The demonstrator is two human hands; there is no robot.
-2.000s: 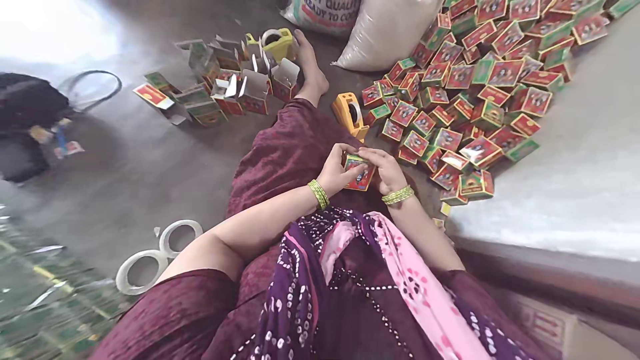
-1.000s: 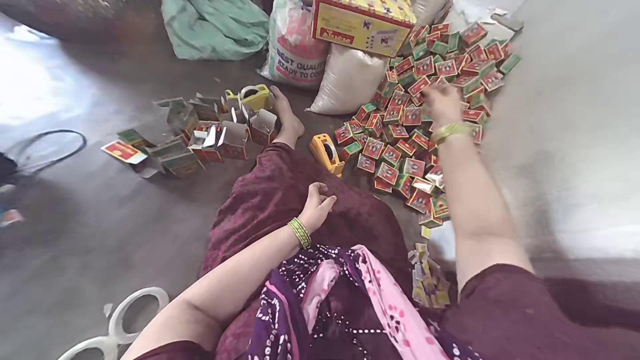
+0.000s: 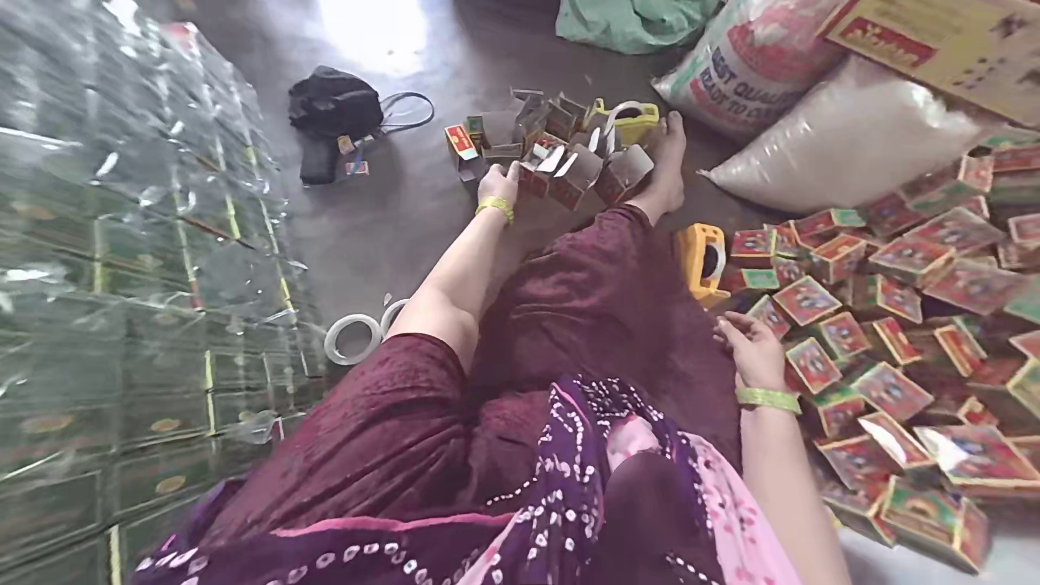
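My left hand (image 3: 498, 185) reaches forward to the near edge of a group of open small cardboard boxes (image 3: 577, 175) standing on the floor; its fingertips touch or nearly touch one of them. My right hand (image 3: 751, 349) rests low beside my knee, fingers loosely bent and apart, at the left edge of a large pile of small red and green printed boxes (image 3: 807, 299). Nothing shows in its grasp. Just beyond it stands an orange tape dispenser (image 3: 700, 262). A yellow tape dispenser (image 3: 635, 122) is behind the open boxes, near my foot.
Rolls of tape (image 3: 353, 340) lie on the floor left of my leg. Plastic-wrapped stacks of boxes (image 3: 162, 357) line the left side. A black bag (image 3: 335, 106) lies farther off. Filled sacks (image 3: 849, 138), a printed carton (image 3: 951, 49) and green cloth (image 3: 634, 20) are at the back.
My left hand has gone from my lap out to the open boxes. My right hand has come back from the far part of the pile to its near left edge. The view has swung left.
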